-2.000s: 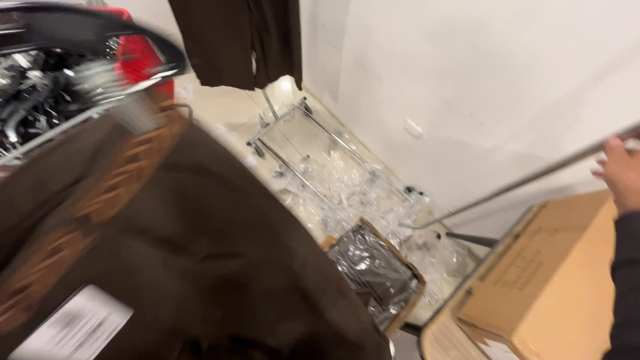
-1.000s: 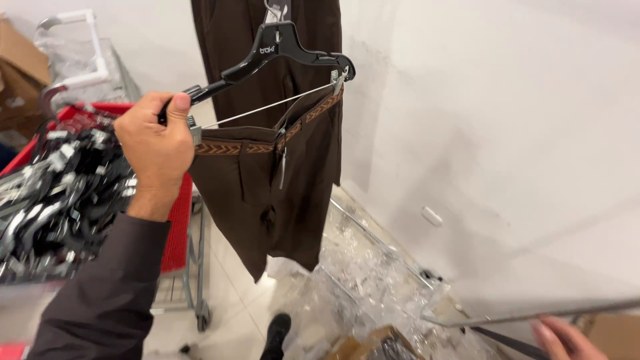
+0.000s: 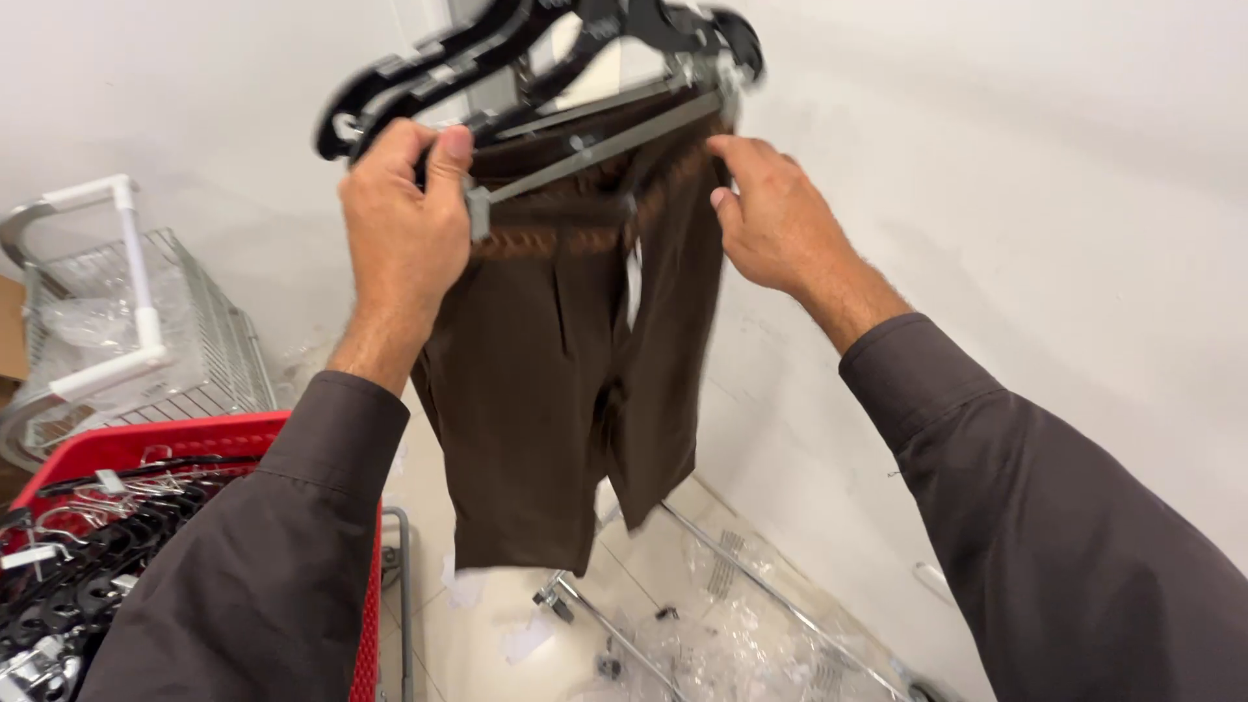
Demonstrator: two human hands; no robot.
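Observation:
Brown trousers (image 3: 526, 370) with a braided trim at the waist hang clipped to a black plastic hanger (image 3: 585, 49) with a metal clip bar (image 3: 614, 146). My left hand (image 3: 409, 214) is closed on the hanger's left end, beside the clip. On the other side, my right hand (image 3: 770, 210) is at the waistband's edge with thumb and fingers a little apart; whether it pinches the cloth is unclear. More black hangers overlap behind, at the top, and their hooks are out of view.
At lower left a red plastic basket (image 3: 195, 429) holds many black hangers (image 3: 97, 556). Behind it stands a wire cart (image 3: 210, 341) with clear plastic. The metal rack base (image 3: 770, 585) and loose clear plastic wrap (image 3: 702, 634) are on the tiled floor, along a white wall (image 3: 975, 195).
My right hand has come from the metal rod at the right to the trousers' waistband. The trousers in my left hand now overlap the hanging garment more closely.

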